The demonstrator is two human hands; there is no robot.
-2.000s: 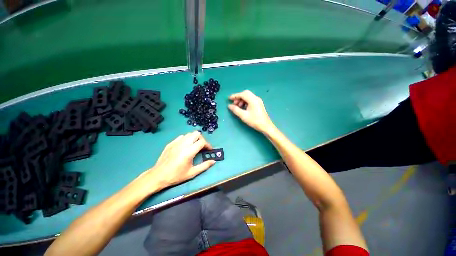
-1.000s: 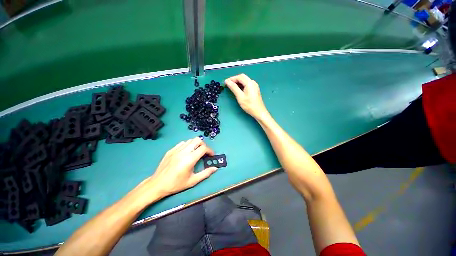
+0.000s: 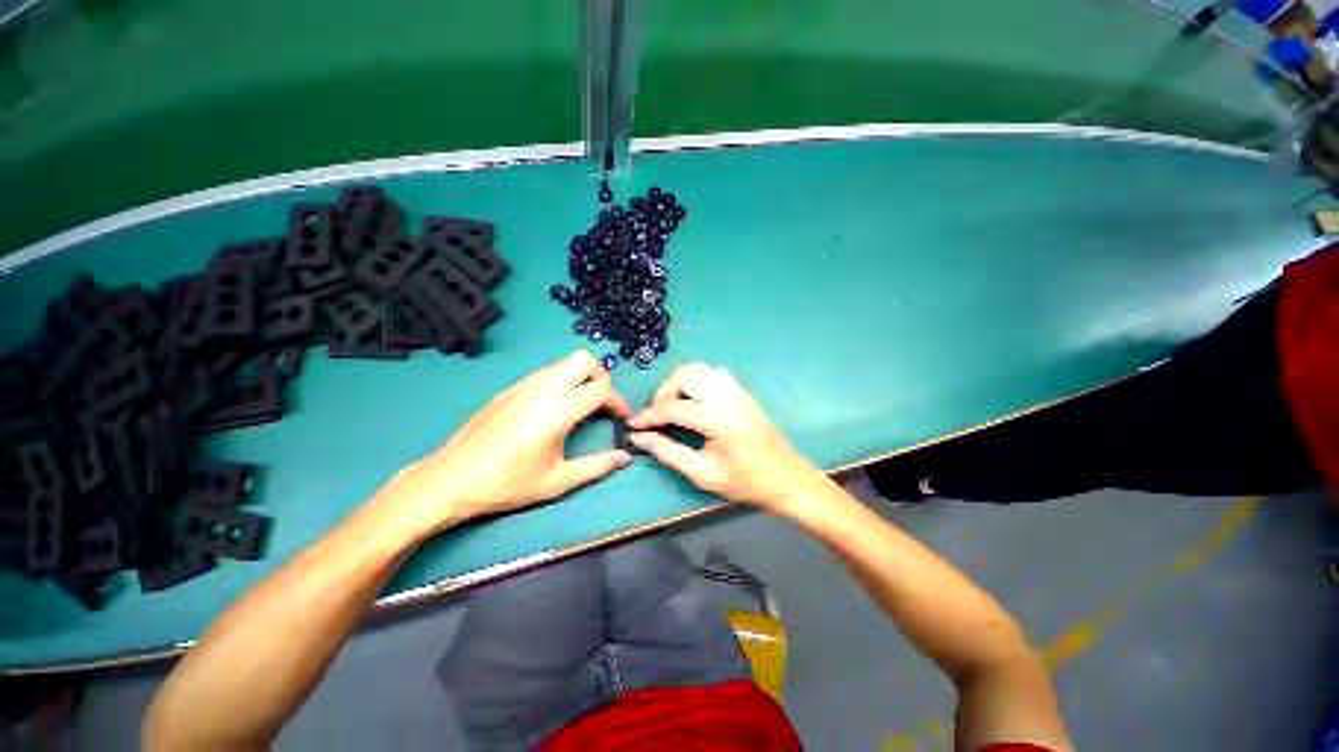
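Note:
A black three-hole plate [image 3: 624, 436] lies near the bench's front edge, mostly hidden by my fingers. My left hand [image 3: 529, 436] holds its left side between thumb and fingers. My right hand [image 3: 723, 436] is at its right side, thumb and fingertips together on the plate; whether a small insert is between them cannot be seen. A pile of shiny black round inserts [image 3: 623, 276] lies just beyond my hands. A large heap of matte black plates [image 3: 228, 301] lies to the left.
A metal post [image 3: 608, 88] stands behind the inserts at the pale strip. The green bench [image 3: 940, 279] curves across the view. At right, another person's red sleeve [image 3: 1311, 367] and dark-clothed limb reach the bench edge. My lap is below.
My right hand has moved from beside the insert pile down to the plate and now meets my left hand there. My left hand keeps hold of the plate. The view has shifted slightly.

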